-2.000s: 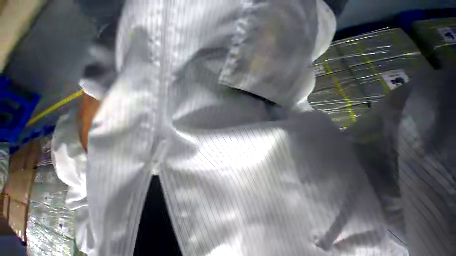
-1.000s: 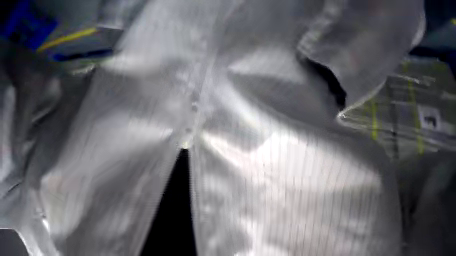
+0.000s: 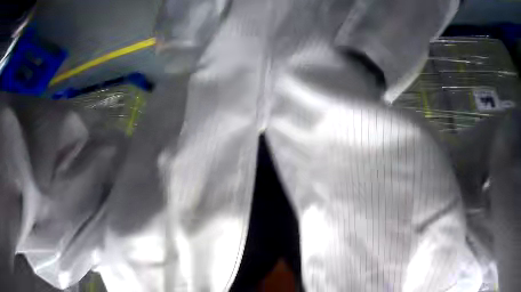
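Observation:
A white smock with thin dark stripes [image 3: 365,171] fills most of the view, creased and slightly blurred. Its front edges part below the middle around a dark gap [image 3: 273,199]. A small orange-brown patch [image 3: 278,278] shows low in the gap at the bottom edge; I cannot tell what it is. A sleeve-like fold [image 3: 394,40] is at the upper right, and another [image 3: 191,25] at the upper left. Neither my left hand nor my right hand can be made out. No tool or workpiece shows.
Plastic-wrapped cartons with a white label [image 3: 465,74] stand at the right. A blue slotted object [image 3: 33,64] and a yellow floor line [image 3: 105,59] are at the upper left. More wrapped goods [image 3: 108,102] lie below the line. Pale draped fabric [image 3: 51,165] hangs at the left.
The view has shifted, so the smock's gap sits further right and higher. The brown patch at the left two seconds ago is out of view. The orange-brown patch at the bottom has appeared.

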